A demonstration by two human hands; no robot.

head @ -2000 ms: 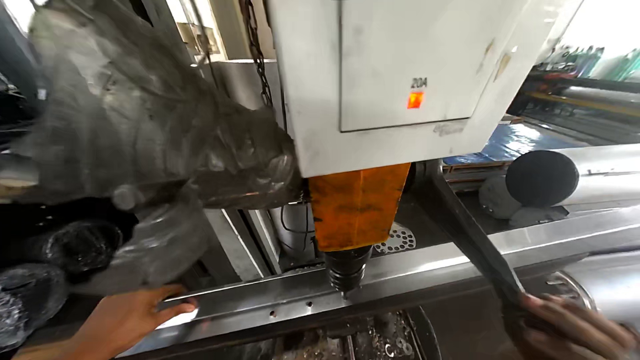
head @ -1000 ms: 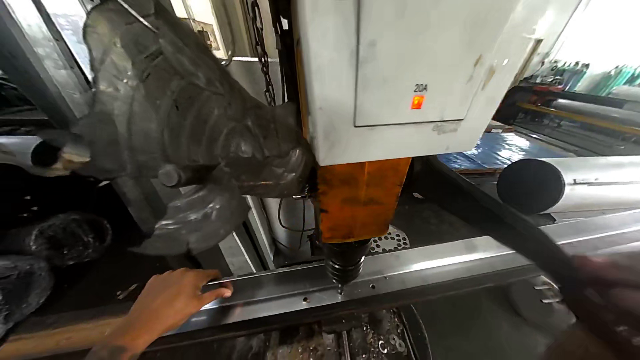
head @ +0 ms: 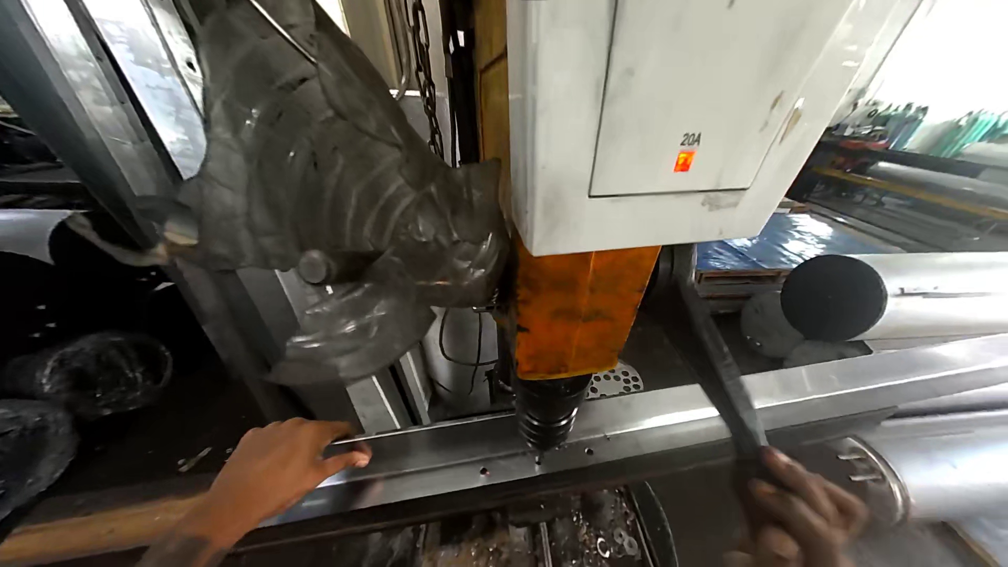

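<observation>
My left hand [head: 276, 468] lies on the long metal channel [head: 441, 465] at lower left, its thumb and fingers gripping the raised edge. My right hand [head: 803, 504], slightly blurred, is closed around the end of a dark metal lever [head: 720, 370] at lower right. The drilling machine [head: 669, 118] has a light grey housing with a small lit orange switch, and an orange part [head: 583, 315] beneath it. Under that, the black chuck [head: 547, 413] and its bit stand over the channel, the tip at its face. Small holes show on either side of the tip.
Grey plastic sheeting [head: 339, 181] wraps a machine part at upper left, beside a hanging chain [head: 424, 71]. Below the channel is a machine bed [head: 504, 543] strewn with shavings and rings. Large wrapped rolls [head: 945, 295] lie at right. Plastic-wrapped bundles [head: 102, 374] stand at left.
My left hand has shifted along the channel since two seconds ago, and its fingers now grip the edge. My right hand stays on the lever, which has swung somewhat. The view has shifted.
</observation>
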